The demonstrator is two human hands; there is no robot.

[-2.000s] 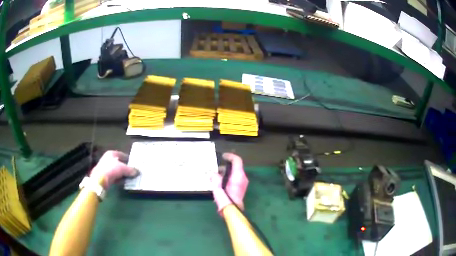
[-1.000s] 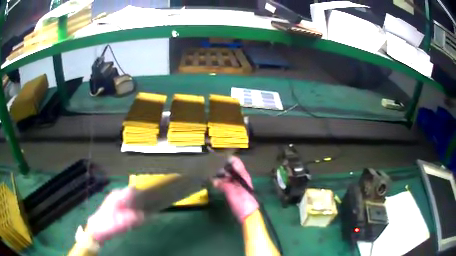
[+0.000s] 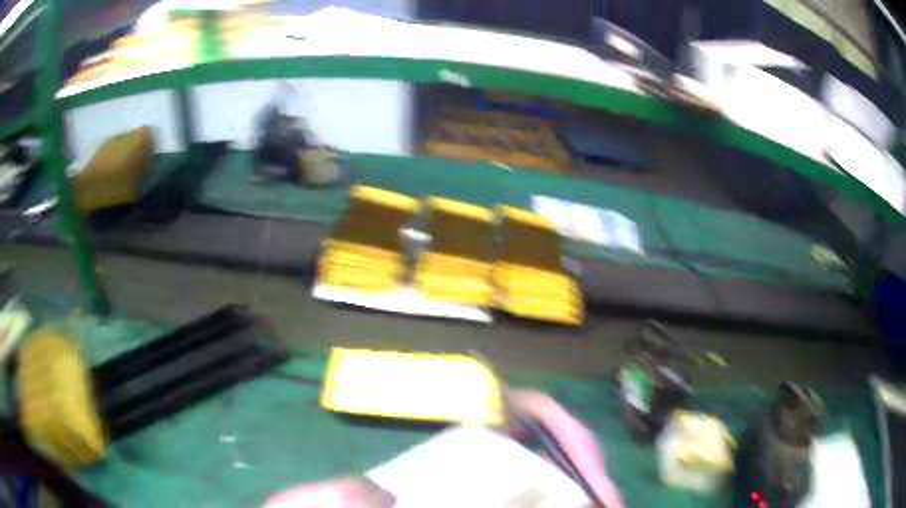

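Note:
The frame is blurred. A yellow panel with a pale, bright face (image 3: 412, 385) lies on the green mat. A white cover plate (image 3: 477, 468) is tilted nearer to me, its lower part cut off by the bottom edge. My left hand (image 3: 333, 493), in a pink glove, is at the plate's left corner and mostly cut off. My right hand (image 3: 574, 437), also in a pink glove, is at the plate's right side, around the dark soldering iron (image 3: 551, 448). The iron's tip cannot be made out.
Three yellow panel stacks (image 3: 452, 260) stand behind. The black slotted rack (image 3: 184, 367) and upright yellow panels (image 3: 62, 399) are left. The small fan (image 3: 651, 382), cream box (image 3: 695, 451) and soldering station (image 3: 780, 456) are right. A green-framed shelf (image 3: 338, 67) crosses above.
The plate has come off the yellow panel and nearer to me; its dark side showed a second ago, its white side shows now. Both hands moved down. The view has shifted, moving the bench scene rightward.

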